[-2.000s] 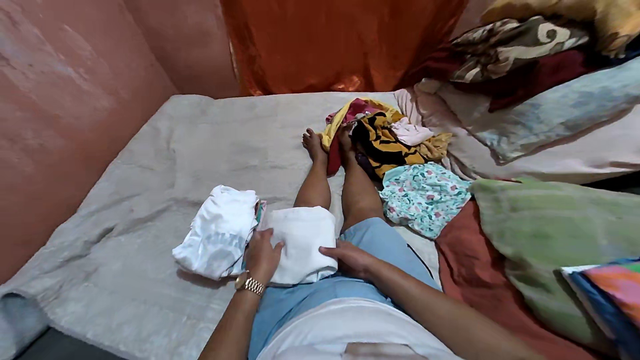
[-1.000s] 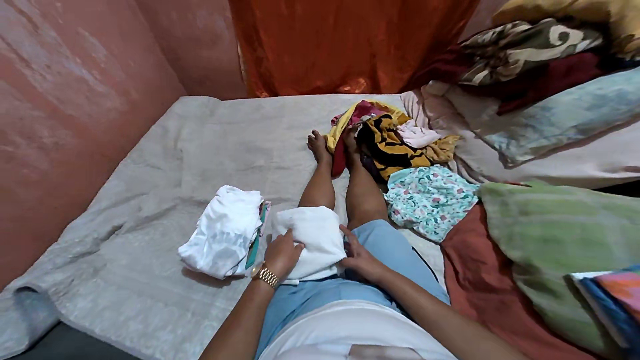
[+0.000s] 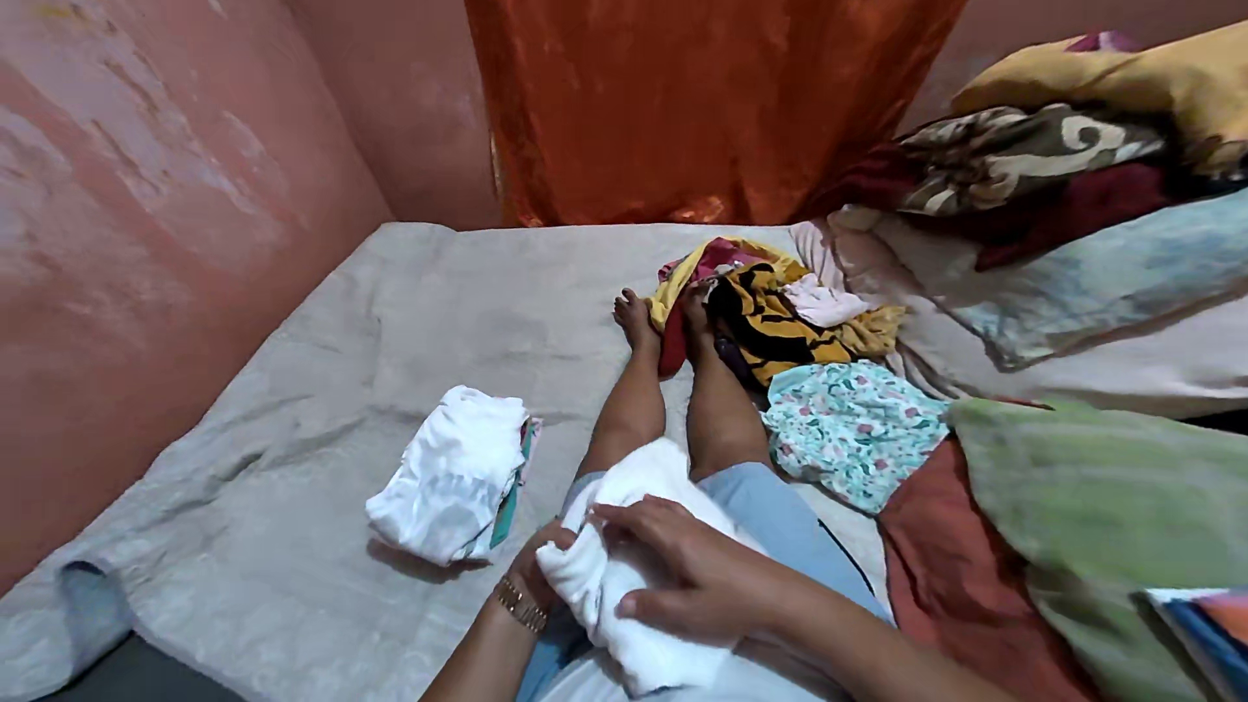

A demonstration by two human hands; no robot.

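A white cloth [image 3: 648,585] lies bunched over my lap, on light blue shorts. My left hand [image 3: 548,570], with a metal-band watch at the wrist, grips the cloth's left edge; its fingers are partly hidden under the fabric. My right hand [image 3: 682,565] rests on top of the cloth with its fingers spread and touching it. A stack of folded white clothes [image 3: 453,473], with green and pink edges showing at its right side, sits on the bed to the left of my legs.
The bed [image 3: 292,429] has a grey cover. Crumpled yellow-and-black clothing [image 3: 780,322] lies by my feet, with a floral cloth [image 3: 858,429] nearer. A green pillow [image 3: 1102,507] and red-brown cloth [image 3: 965,556] lie at right. Blankets [image 3: 1033,156] are piled behind, near an orange curtain [image 3: 702,107].
The white cloth was a flat, folded square between both hands and is now bunched and tilted. My right hand has moved left from the cloth's right edge onto its top.
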